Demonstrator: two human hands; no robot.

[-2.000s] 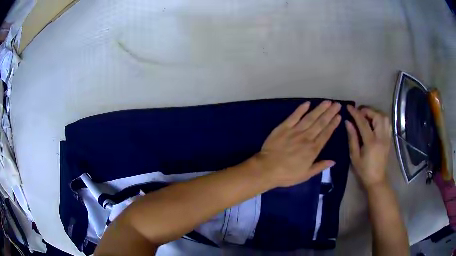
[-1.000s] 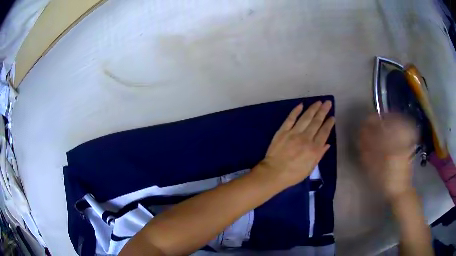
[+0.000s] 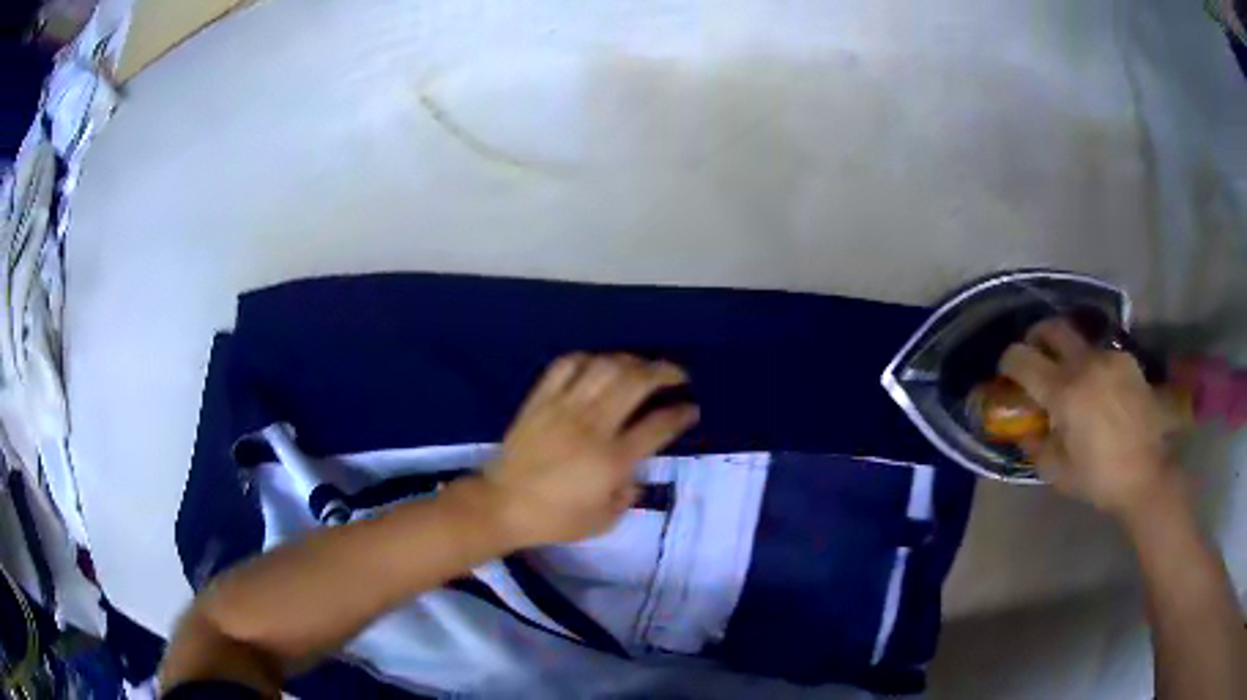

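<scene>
A navy-and-white garment (image 3: 807,356) lies on the pale cloth-covered table (image 3: 766,151), with a wide plain navy strip along its far edge. White pieces and a navy rectangle show on its near side. My right hand (image 3: 1094,417) grips the orange-brown handle of the iron (image 3: 944,369). The iron's tip points left and its front overlaps the garment's right end. My left hand (image 3: 588,438) is over the middle of the garment with fingers bent and apart, holding nothing; whether it touches the cloth I cannot tell.
A tan board (image 3: 164,30) lies at the far left corner. Pale cloth pieces (image 3: 41,274) are heaped along the left edge. A pink wrapped hose (image 3: 1210,390) runs from behind the iron to the right edge.
My right hand has taken hold of the iron, turned it tip-left and brought it onto the garment's right end. My left hand has lifted from the right corner and moved left.
</scene>
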